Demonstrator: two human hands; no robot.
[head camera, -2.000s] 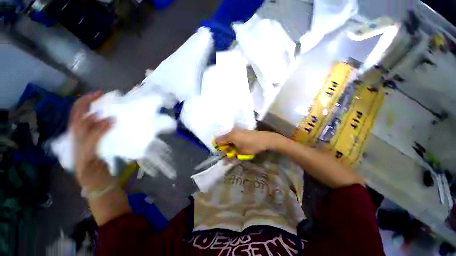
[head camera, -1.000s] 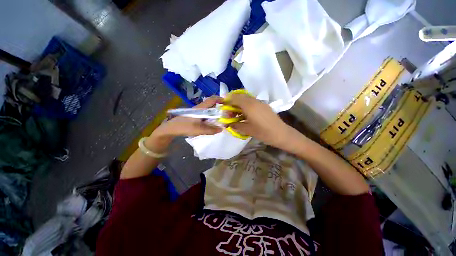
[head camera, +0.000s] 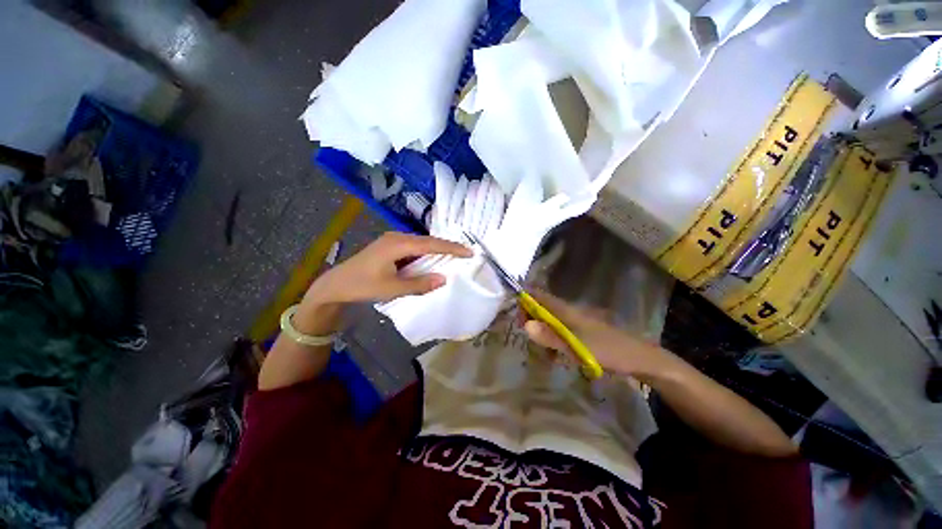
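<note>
My left hand (head camera: 387, 271) holds a small bundle of white fabric pieces (head camera: 454, 302) over my lap, its layers fanned at the top. My right hand (head camera: 578, 336) holds scissors (head camera: 558, 329) with yellow handles. The silver blades point up and left and lie over the white cloth by my left fingers. A joined white strip (head camera: 537, 222) runs from the bundle up to the table edge. Whether the blades are cutting cannot be told.
A larger white stack (head camera: 398, 83) lies on a blue crate (head camera: 356, 176). The pale table (head camera: 713, 124) at the right bears a yellow-taped tray (head camera: 744, 222) and part of a white machine (head camera: 904, 98). Another blue crate (head camera: 165, 186) stands on the floor at left.
The scissors have swung from pointing left across my left hand to pointing up-left over the cloth. My right hand has moved down and right. The fanned white bundle is now visible at my left hand.
</note>
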